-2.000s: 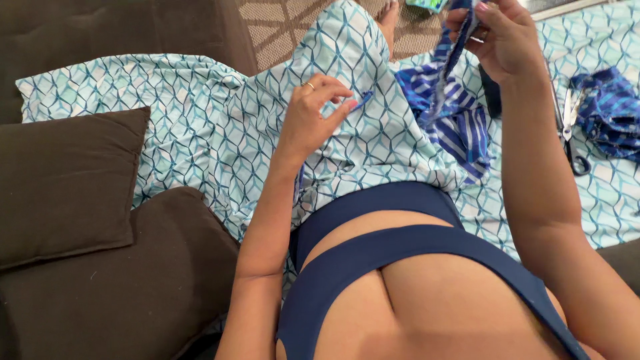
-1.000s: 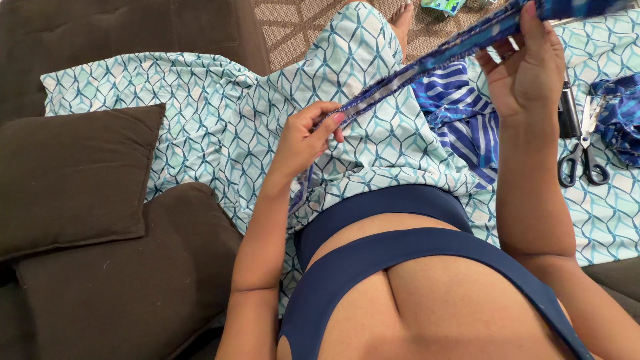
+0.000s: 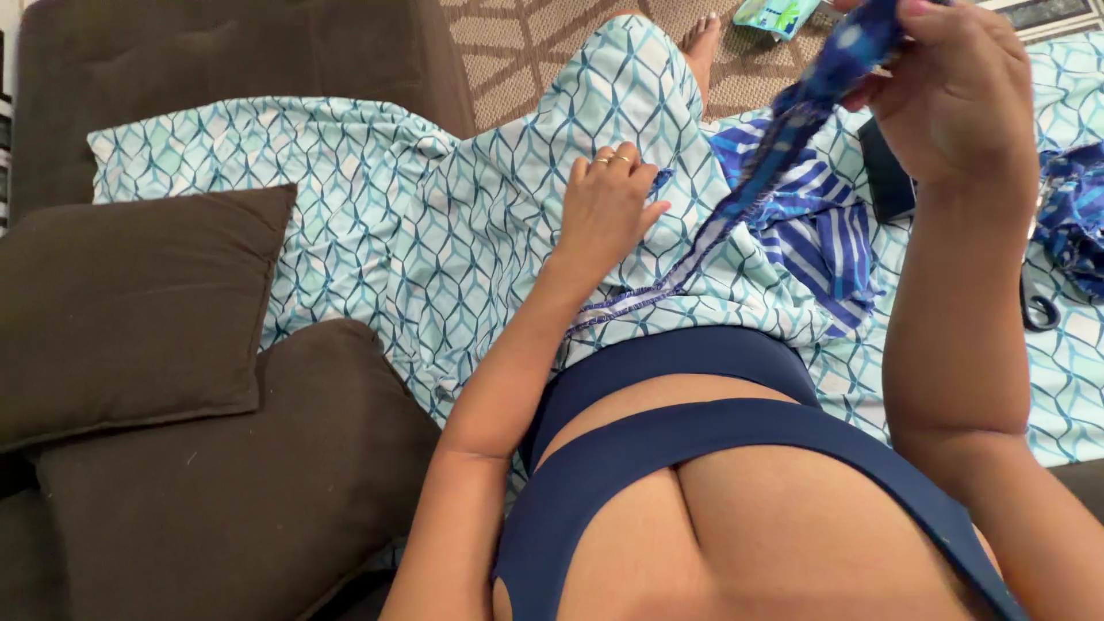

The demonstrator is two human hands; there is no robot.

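Note:
My right hand point(image 3: 949, 95), raised at the upper right, grips a blue patterned fabric strip point(image 3: 742, 198) with frayed edges. The strip hangs from it and trails down across my lap, passing behind my left forearm. My left hand point(image 3: 608, 203) rests on the white and teal patterned cloth point(image 3: 483, 224) over my lap, palm down with fingers bent; a small blue scrap point(image 3: 662, 179) shows beside its fingertips. Whether that hand grips anything is not visible. Blue and white striped fabric point(image 3: 819, 233) lies under the hanging strip.
Scissors with a dark handle point(image 3: 1041, 312) lie at the right, partly behind my right arm, near bunched blue fabric point(image 3: 1078, 216). A dark object point(image 3: 886, 172) sits by my right wrist. Brown cushions point(image 3: 138, 310) are at the left. A green and blue packet point(image 3: 776, 13) is on the rug point(image 3: 517, 52).
A second ago the strip was stretched between both hands. Now it hangs loosely from my right hand, and my left hand has come away from it, onto the lap cloth.

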